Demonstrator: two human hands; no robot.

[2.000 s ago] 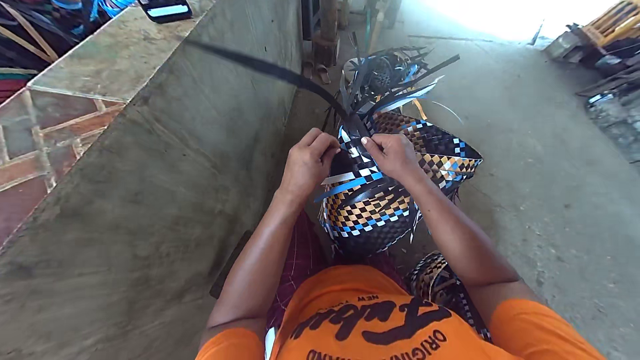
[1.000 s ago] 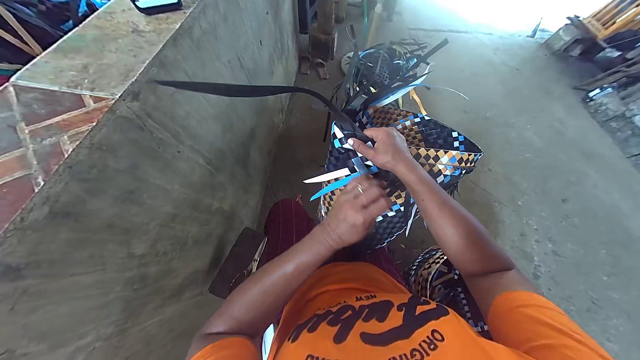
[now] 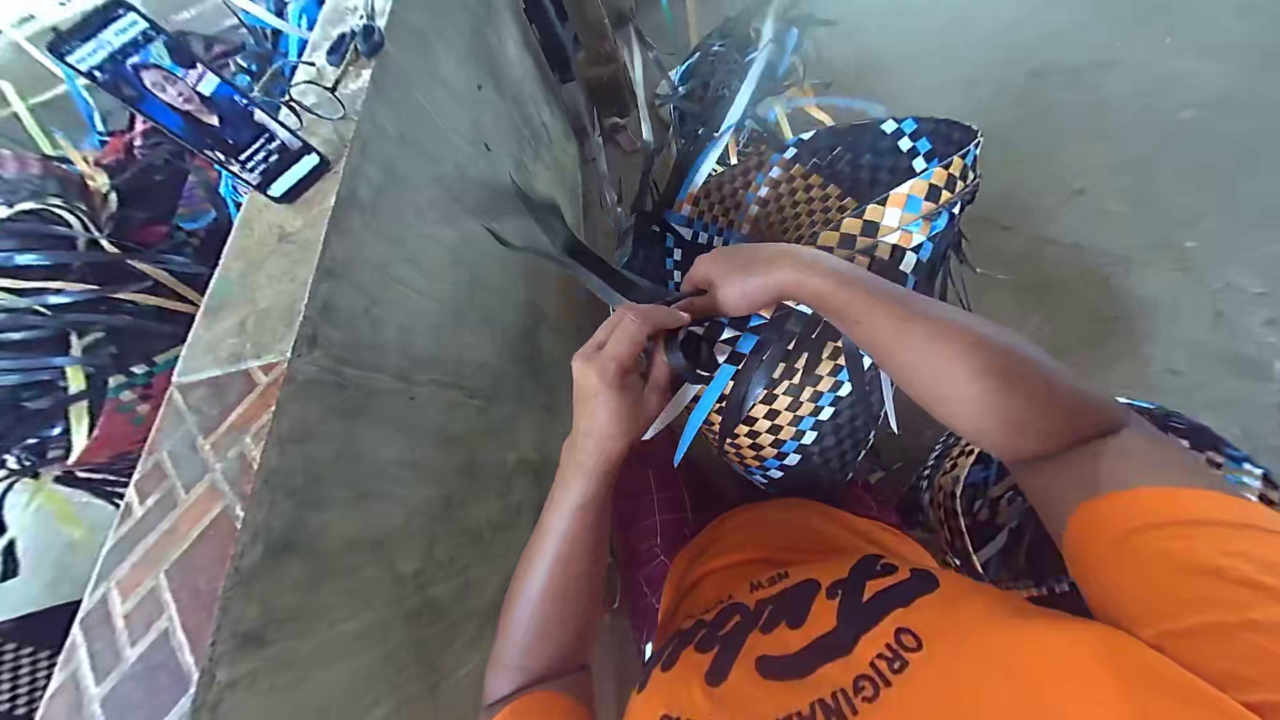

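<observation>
A basket woven of black, tan, blue and white flat strips (image 3: 790, 400) leans in front of my body, its opening facing up and away. At its near left rim my left hand (image 3: 625, 375) pinches a black strip (image 3: 590, 262) between thumb and fingers. My right hand (image 3: 745, 280) grips the same strip close beside it, its fingers partly hidden. Loose ends of the strip reach out toward the wall. A blue strip end (image 3: 705, 412) and a white one point down from the rim below my hands.
A concrete wall (image 3: 400, 400) rises close on my left, with a tiled ledge (image 3: 190, 500) bearing a phone (image 3: 190, 100) and eyeglasses (image 3: 318, 100). Bundles of loose strips (image 3: 80, 290) lie beyond it. Another woven basket (image 3: 985, 510) stands by my right side on the concrete floor (image 3: 1100, 260).
My left hand has moved up from the blue and white strip ends to the black strip beside my right hand. The view has shifted to the left, showing more of the ledge.
</observation>
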